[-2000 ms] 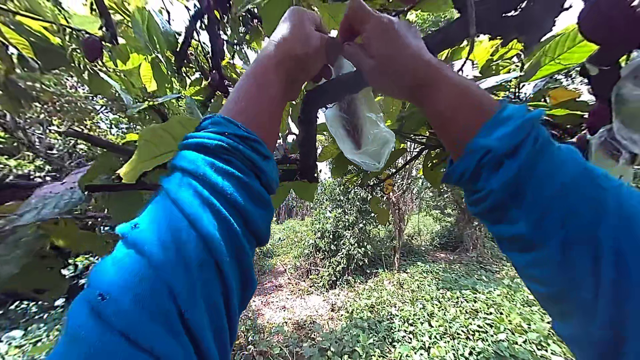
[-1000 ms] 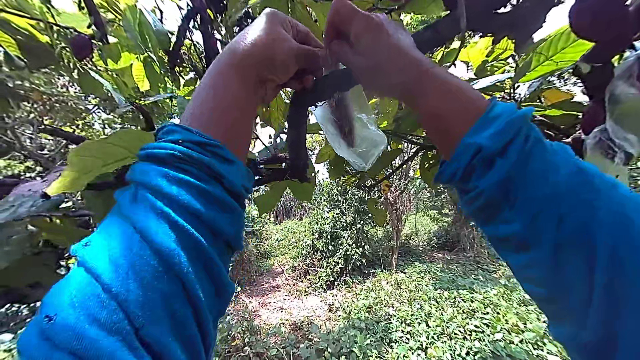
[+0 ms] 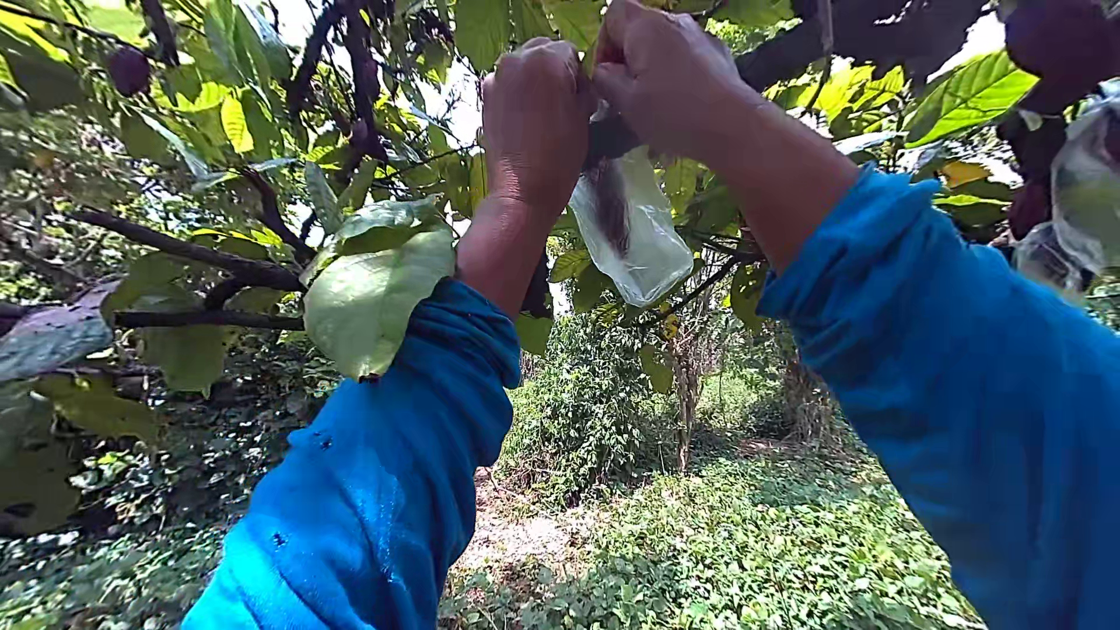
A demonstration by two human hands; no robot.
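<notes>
A clear plastic bag [image 3: 634, 227] with a dark, elongated pod inside hangs below a thick branch [image 3: 610, 140]. Above it, close to the branch, my left hand [image 3: 538, 122] is raised with its fingers curled; its fingertips are hidden behind the hand. Just to its right, my right hand [image 3: 665, 83] has thumb and forefinger pinched together near the top edge of the view. What the fingers of either hand hold, perhaps the top of the bag, cannot be made out.
Dark red pods [image 3: 1063, 48] hang at the upper right, above another plastic-covered pod [image 3: 1089, 188]. A small pod [image 3: 129, 70] is at the upper left. A large leaf [image 3: 376, 297] overlaps my left sleeve. Bare branches [image 3: 188, 249] reach in from the left. Low plants cover the ground.
My left hand has turned more upright, its back now facing me, where its fingers showed a second ago. A large leaf now lies in front of my left sleeve. The bag still hangs under the branch.
</notes>
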